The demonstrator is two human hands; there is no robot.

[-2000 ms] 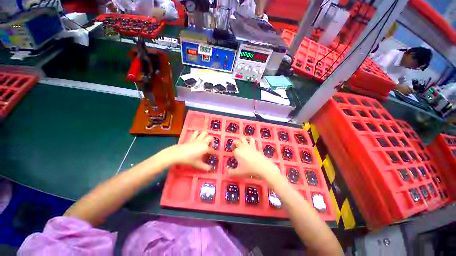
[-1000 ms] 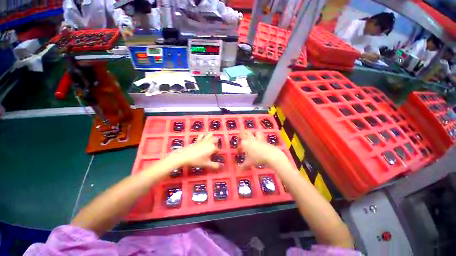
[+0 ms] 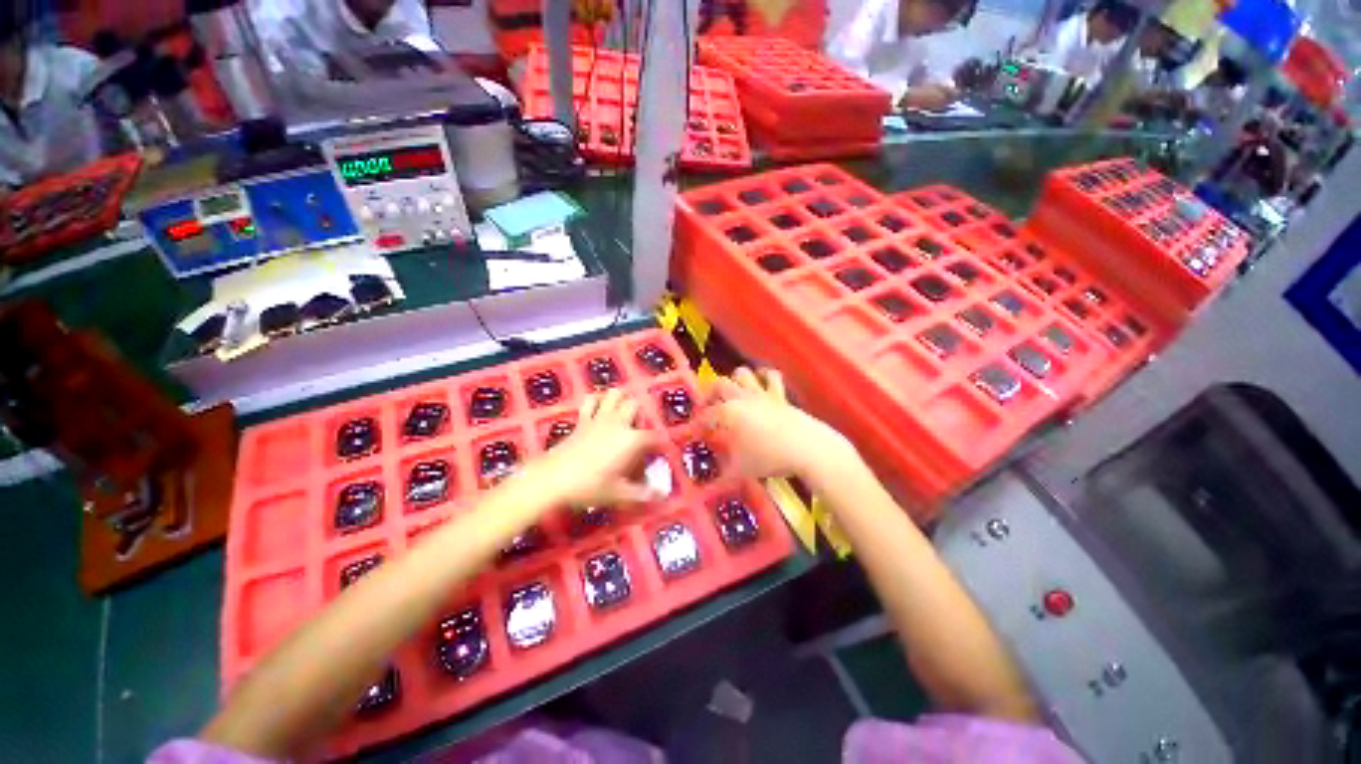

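Observation:
The red-orange compartment tray (image 3: 273, 525) lies in front of me, tilted in view, with dark smartwatch units (image 3: 357, 506) in most pockets. Its visible left-column pockets hold no units. My left hand (image 3: 609, 451) is over the tray's right part, fingers spread and bent down, thumb near a shiny unit (image 3: 657, 476). My right hand (image 3: 764, 424) is at the tray's right edge, fingers spread, beside units (image 3: 699, 460) in the last column. Neither hand visibly lifts a unit. The fingertips' exact contact is unclear. My left forearm hides some pockets.
The brown-red fixture (image 3: 149, 478) stands left. Behind the tray, a ledge (image 3: 433, 340) carries set-aside units on paper (image 3: 284, 293) and slips (image 3: 533, 220); a blue instrument (image 3: 251, 221) and power supply (image 3: 396, 194) stand behind. Stacked trays (image 3: 836, 351) stand right, beyond striped tape (image 3: 687, 326). People are behind.
The view has swung right, so tray and fixture appear further left. Both hands have moved rightward across the tray, from the left-centre columns to the last columns. No unit is seen lifted.

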